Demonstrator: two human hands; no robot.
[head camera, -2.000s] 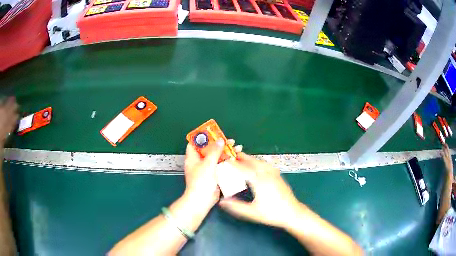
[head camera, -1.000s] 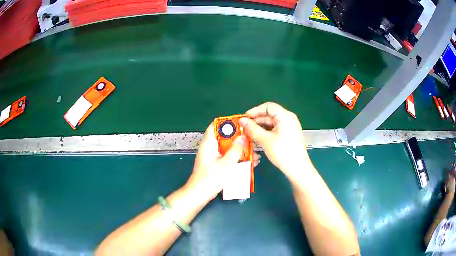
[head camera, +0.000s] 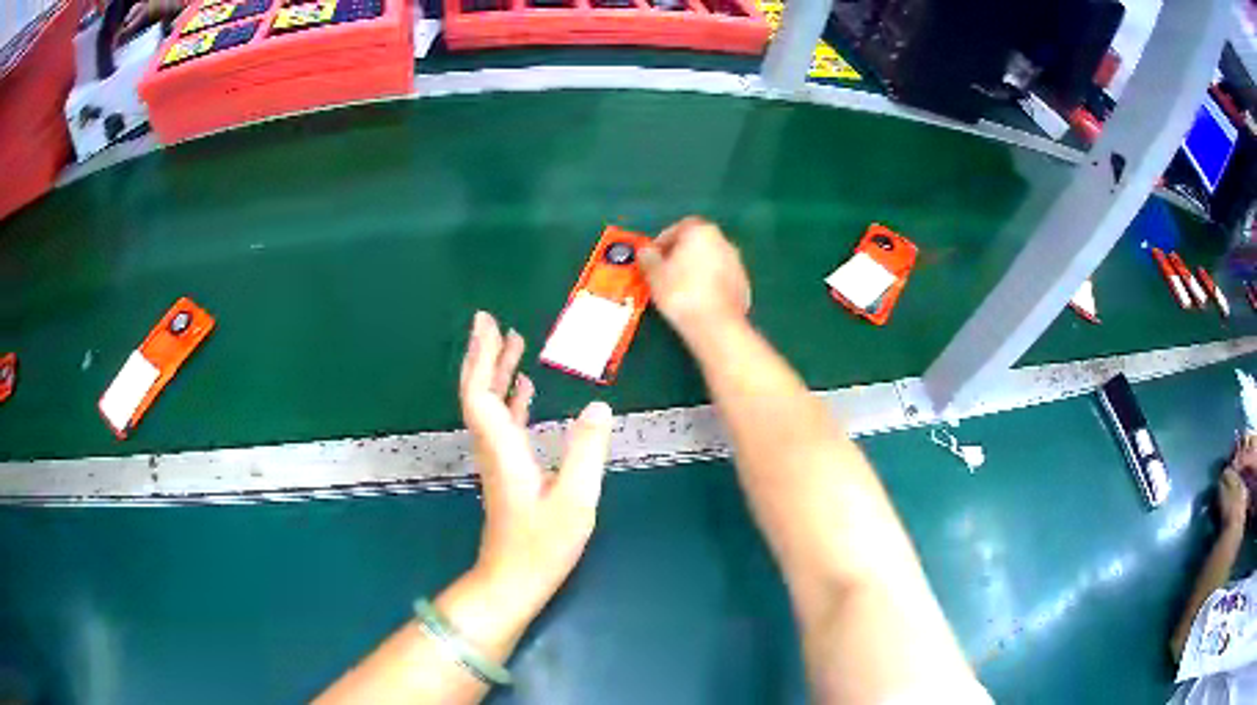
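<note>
An orange phone back housing (head camera: 627, 281) lies tilted on the green belt, its black camera ring at the far end and a white sheet (head camera: 589, 335) over its lower half. My right hand (head camera: 696, 280) is at its upper right corner, fingertips pinched at the edge; whether they hold it is hidden. My left hand (head camera: 531, 475) is open and empty, over the rail, in front of the housing and apart from it.
Other orange housings lie on the belt at left (head camera: 171, 338) and right (head camera: 893, 254). A grey post (head camera: 1048, 262) rises at right from the pale rail (head camera: 331, 464). A dark slim device (head camera: 1133, 438) lies on the bench. Red trays (head camera: 276, 90) stand beyond the belt. Another person's hand (head camera: 1231, 496) is far right.
The housing has gone from my hands over the bench edge to the belt. My left hand has let go and opened. The other belt housings have shifted left in view.
</note>
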